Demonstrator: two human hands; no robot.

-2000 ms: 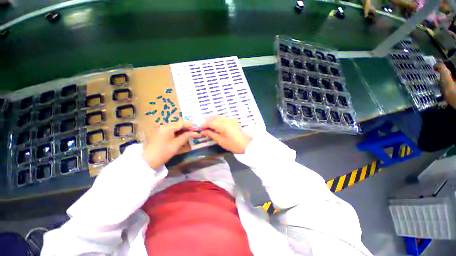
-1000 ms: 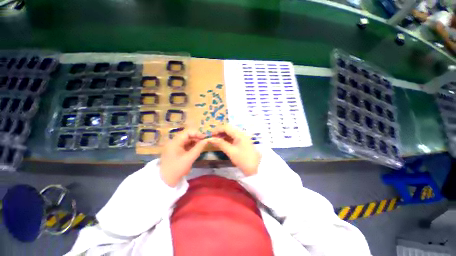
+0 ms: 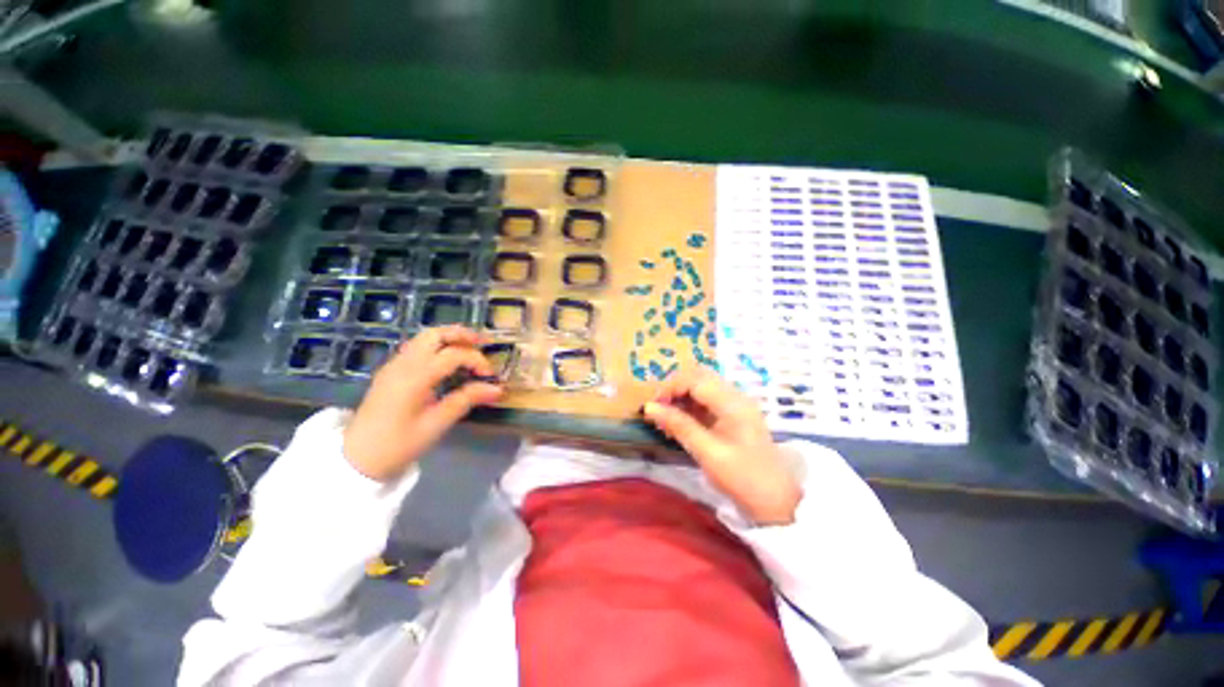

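My left hand [image 3: 416,396] is over the front row of the clear blister tray [image 3: 403,329], with its thumb and fingers closed around a black housing frame [image 3: 502,360] at a pocket. My right hand [image 3: 725,436] is low over the cardboard's [image 3: 660,201] front edge, its fingers bent; whether it pinches something small cannot be told. Small blue pieces [image 3: 687,322] lie scattered on the cardboard just beyond it. The white adhesive sheet [image 3: 873,309] with rows of dark dashes lies to the right.
Stacked filled trays stand at the far left [image 3: 168,255] and far right [image 3: 1128,349]. The green conveyor belt [image 3: 671,81] runs behind the bench. A round blue stool [image 3: 171,507] is below left, beside yellow-black floor tape.
The view has swung left. My hands, together at the cardboard's front edge before, are now apart: the left has moved to the tray, the right stays near the blue pieces.
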